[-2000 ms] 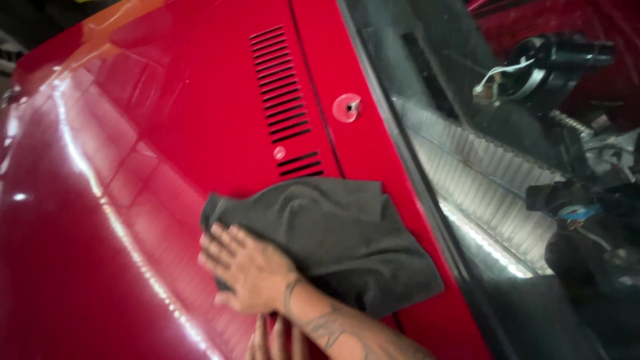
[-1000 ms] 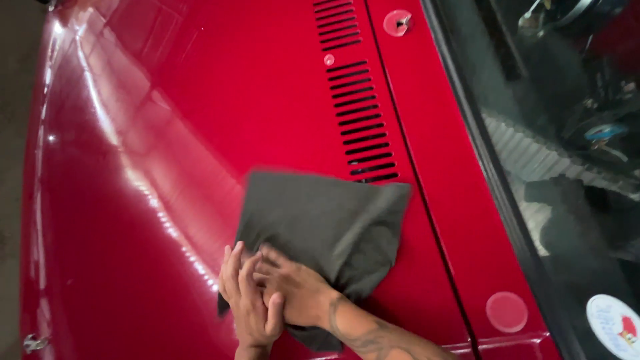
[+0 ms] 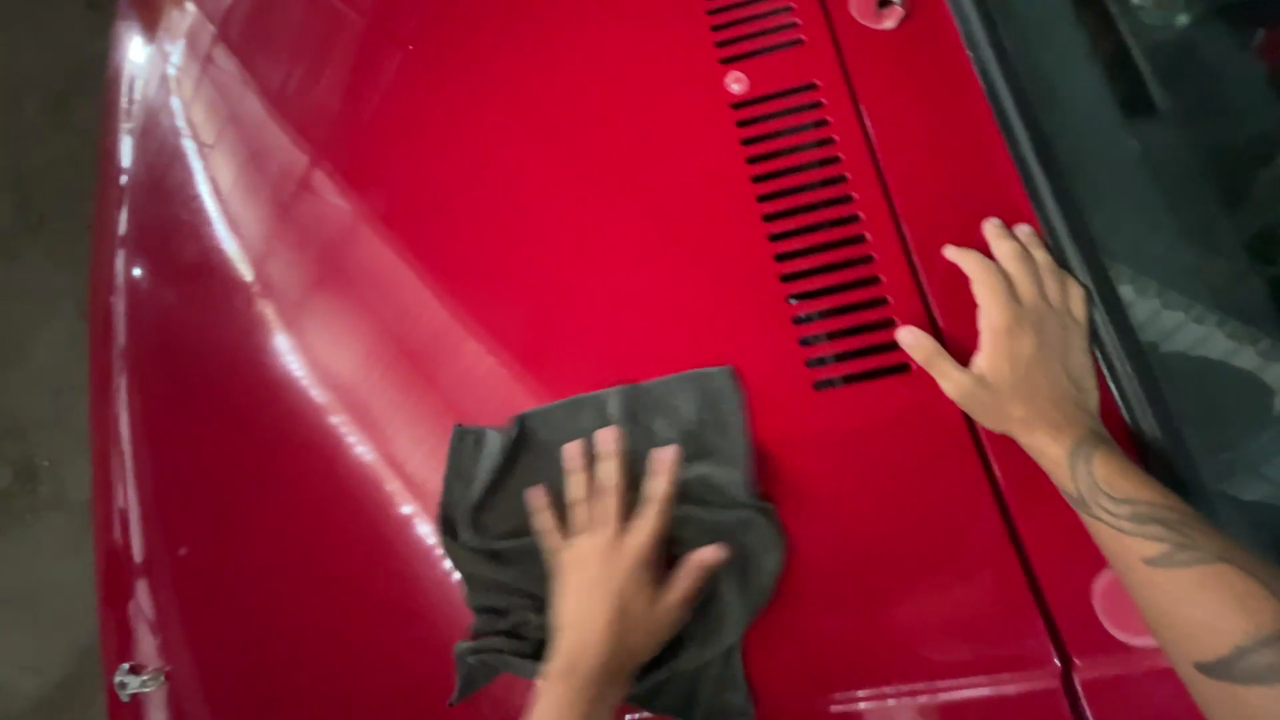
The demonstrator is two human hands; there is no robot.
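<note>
A dark grey cloth [image 3: 700,450] lies spread and wrinkled on the glossy red car hood [image 3: 560,220], at the lower middle of the view. My left hand [image 3: 610,560] presses flat on the cloth, its fingers apart, slightly blurred. To the right, my right hand [image 3: 1020,340] holds nothing; its fingers are spread over the red panel between the hood seam and the windshield's edge, the thumb near the slotted vent [image 3: 830,240]. Whether its palm touches the paint I cannot tell.
The windshield [image 3: 1180,250] with its black rubber seal [image 3: 1040,190] borders the panel on the right. A round fitting [image 3: 878,10] sits at the top. A small metal fitting [image 3: 138,681] is at the hood's lower left, with the floor [image 3: 45,400] beyond.
My right hand has left the cloth and moved right, toward the windshield. The left hand, beside the right one a second ago, is now spread on the cloth.
</note>
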